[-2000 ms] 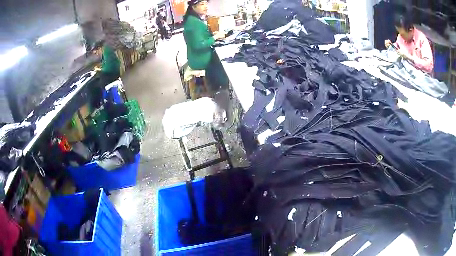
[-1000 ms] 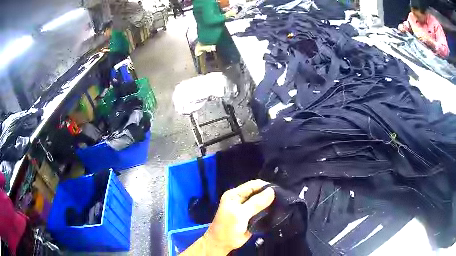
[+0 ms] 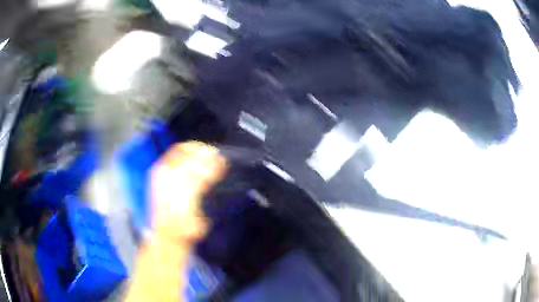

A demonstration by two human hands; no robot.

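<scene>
The frame is heavily blurred. My left hand (image 3: 186,191) is at the lower left centre, its fingers curled at the near left edge of the dark waistband pile (image 3: 354,65). Dark cloth lies right beside the fingers; the blur hides how it is gripped. White specks and tabs show on the pile, one of them a white tab (image 3: 253,125). A dark strip (image 3: 419,213) runs from the pile across the white tabletop to the right. My right hand is not in view.
The white worktable (image 3: 437,259) fills the lower right, with a dark front edge. A blue crate (image 3: 88,253) stands at the lower left, and more blue shows behind my hand. A blurred white-topped stool (image 3: 127,59) is at the upper left.
The view has swung down and to the right, so the people are out of view. My left hand came in one second ago on dark cloth and now appears further left in the picture.
</scene>
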